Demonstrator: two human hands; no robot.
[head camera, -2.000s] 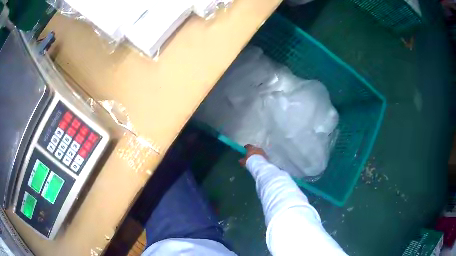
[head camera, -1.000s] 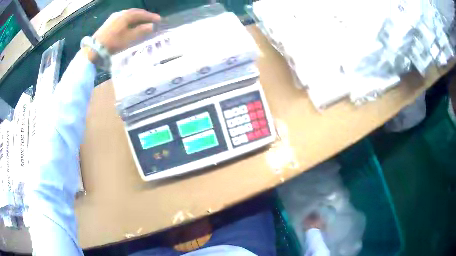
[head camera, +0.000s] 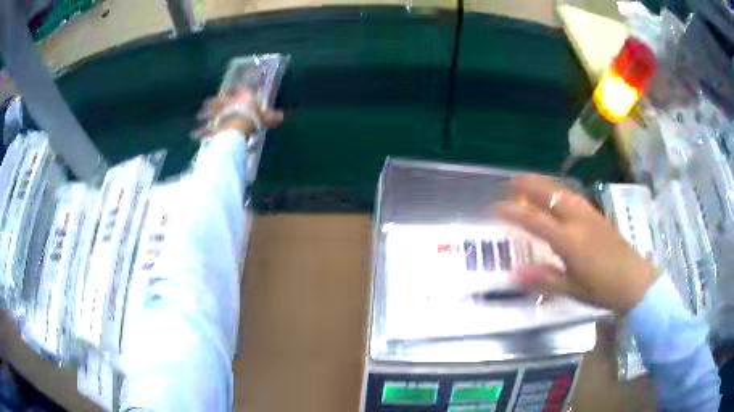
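Observation:
The digital bench scale (head camera: 443, 394) stands at the lower middle, its green displays lit. White printed toothbrush boxes in clear wrap (head camera: 426, 273) lie on its pan; how many is unclear. My right hand (head camera: 575, 245) is over their right part, blurred, fingers spread; any contact is unclear. My left hand (head camera: 233, 113) is at the upper left, closed around a wrapped toothbrush box (head camera: 270, 76) over the dark green conveyor; my hand and arm hide part of it. More wrapped boxes (head camera: 117, 233) lie in a row at the left, partly behind my left sleeve.
The brown bench covering (head camera: 302, 306) shows between the left row and the scale. The conveyor (head camera: 354, 105) runs behind. A red and yellow signal lamp (head camera: 624, 80) glows behind the scale at the right. More wrapped boxes (head camera: 688, 233) lie at the right. A grey post (head camera: 52, 96) stands upper left.
The view has turned from the crate to the scale and conveyor. My right hand has left the crate and come over the pan. My left hand has moved from the pan's back to a box on the left.

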